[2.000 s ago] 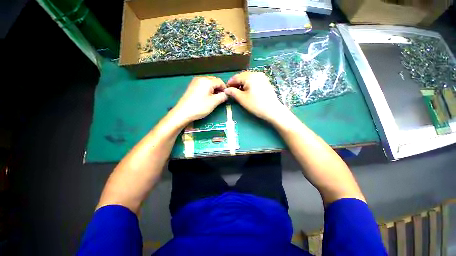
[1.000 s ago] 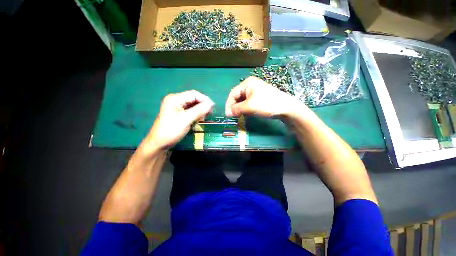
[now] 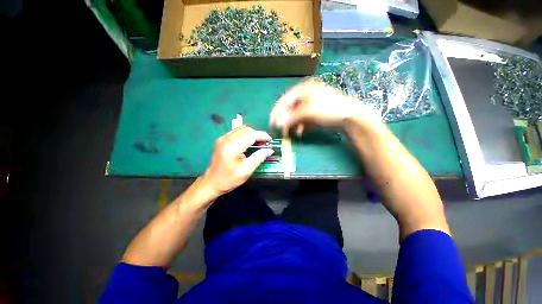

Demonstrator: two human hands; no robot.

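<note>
The small green circuit-board jig lies at the near table edge, partly hidden under my left hand. A pale tape strip runs up its right side, and another pale strip end shows above my left hand. My left hand is at the jig, thumb and index finger on either side of its thin crossbar; whether a part is between the fingertips cannot be made out. My right hand is blurred, raised just above and right of the jig, fingers curled; whether it holds anything cannot be told.
An open cardboard box with a component heap stands at the back left. A clear plastic bag of components lies right of my right hand, with a loose pile beside it. A white-framed tray is far right. Pallet slats show lower right.
Both hands were together above the jig, then apart. My left hand has since moved down and right onto the jig. My right hand remains raised near it, now blurred.
</note>
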